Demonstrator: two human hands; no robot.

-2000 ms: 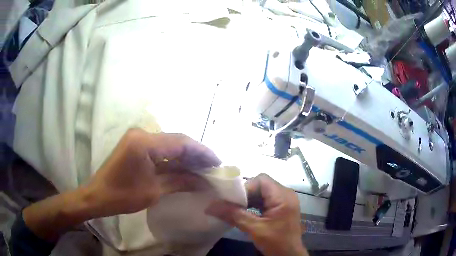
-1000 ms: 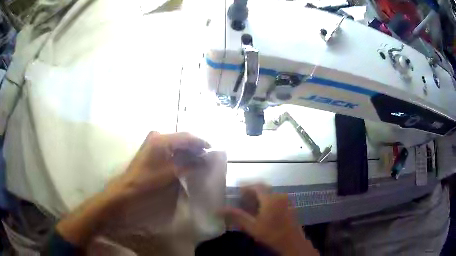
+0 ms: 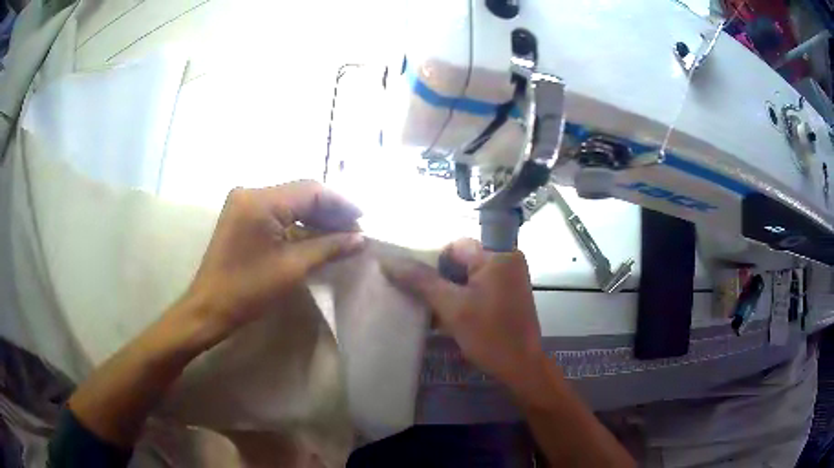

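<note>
A whitish cloth piece [image 3: 379, 352] hangs from both hands over the table's front edge. My left hand [image 3: 274, 247] pinches its upper edge between thumb and fingers, left of the needle area. My right hand [image 3: 480, 302] pinches the same edge at its right end, just below the dark blue-grey cylinder [image 3: 500, 228]. A larger cream garment panel [image 3: 110, 247] spreads under and left of my left hand. The white sewing machine head [image 3: 585, 101] is above and right of the hands. Lamp glare hides the needle and presser foot.
A jointed metal arm [image 3: 585, 239] lies right of the cylinder. A black phone [image 3: 666, 283] and a small dark and coloured item [image 3: 748, 302] lie further right. A grey ruler strip [image 3: 585, 363] runs along the front edge. Pale cloth [image 3: 741, 411] hangs below the table at the right.
Both hands have moved up towards the needle area with the cloth piece. My right hand, low and blurred one second ago, now grips its upper edge. The machine appears closer.
</note>
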